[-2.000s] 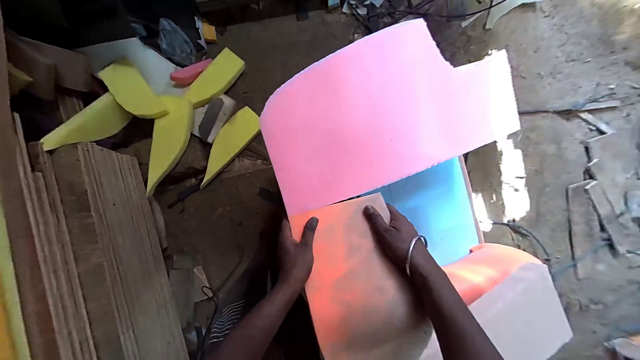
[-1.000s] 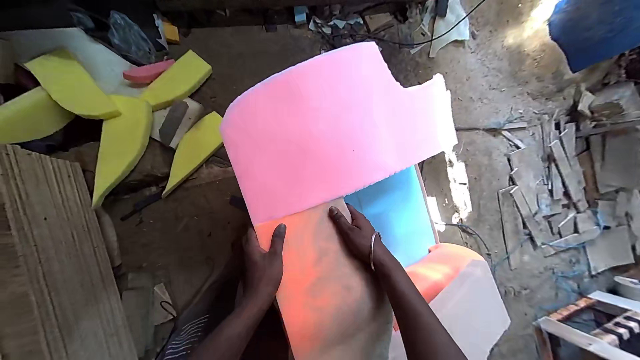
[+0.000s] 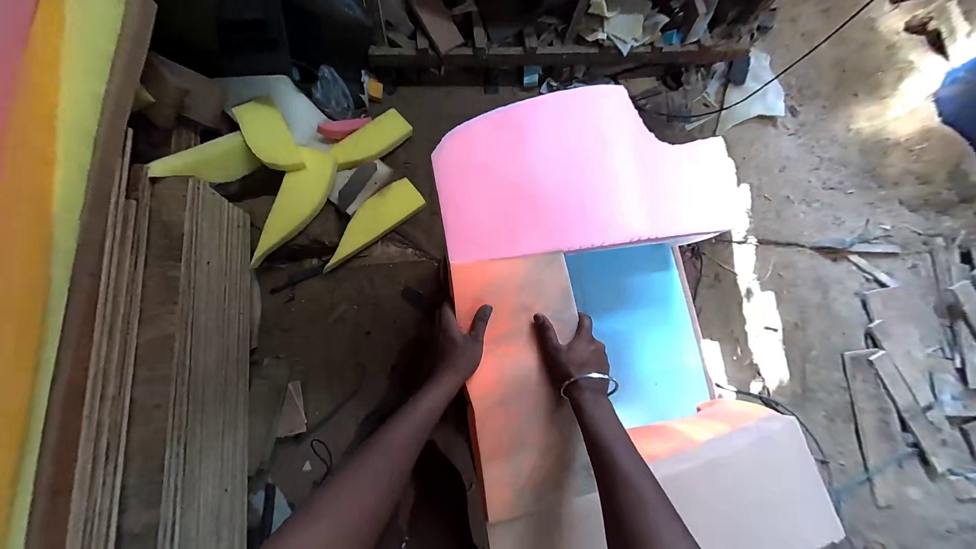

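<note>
Before me stands a foam-covered piece of furniture, apparently a chair or sofa frame. An orange and beige foam strip runs along its near left side. My left hand grips the strip's left edge, thumb on top. My right hand, with a metal bangle at the wrist, holds the strip's right edge, its thumb on the surface. Beyond both hands, a pink foam sheet curves over the far end and meets the strip. Blue foam lies inside the frame. Another orange and whitish foam piece covers the near right end.
Yellow foam offcuts lie at the left, behind stacked plywood pieces. Coloured foam sheets stand at the far left edge. Wood scraps litter the floor at right, and a cable crosses the upper right.
Both hands have moved nearer along the strip, away from its seam with the pink foam. The right fingers now lie over the strip's right edge. The view has shifted.
</note>
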